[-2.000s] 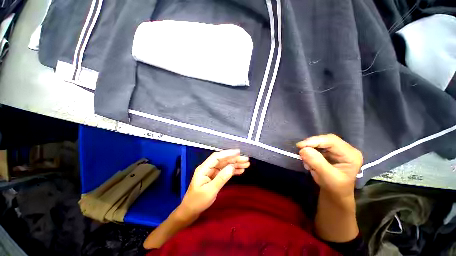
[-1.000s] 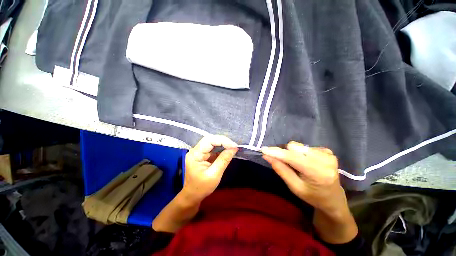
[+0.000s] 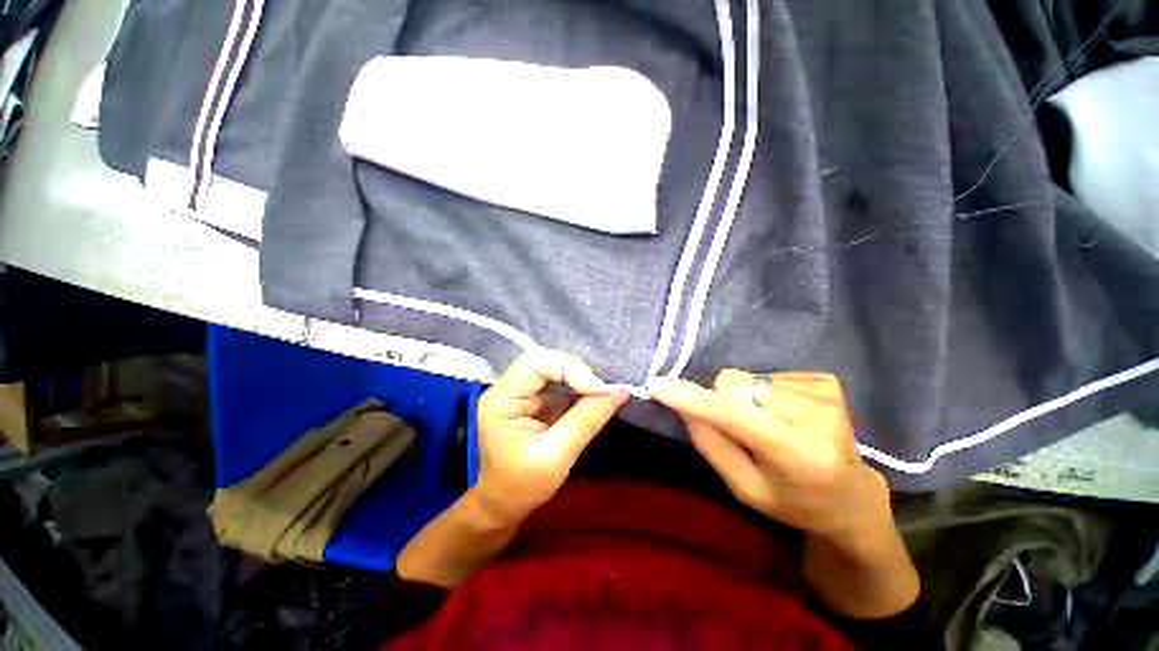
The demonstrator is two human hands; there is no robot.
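Note:
A dark-grey garment (image 3: 508, 274) with white trim lies over the table's near edge. My left hand (image 3: 540, 426) pinches its bottom hem between thumb and forefinger, just left of where the double white stripe (image 3: 707, 254) meets the white piping (image 3: 432, 308). My right hand (image 3: 775, 445) pinches the same hem close beside it, fingertips nearly touching the left ones. A ring-like band shows on a right-hand finger. A broad white pocket flap (image 3: 508, 143) lies on the panel. Any needle is too small to see.
The pale table (image 3: 115, 248) shows at left. A grey piece with a white end band (image 3: 235, 204) lies left of the panel. Below the edge, a blue bin (image 3: 273, 413) holds tan folded cloth (image 3: 318, 490). Loose threads lie on the cloth at right, near a white piece (image 3: 1118, 134).
Both hands have moved from apart to close together, the left now pinching the hem. The right has moved left along it. The hem between them is lifted and bent.

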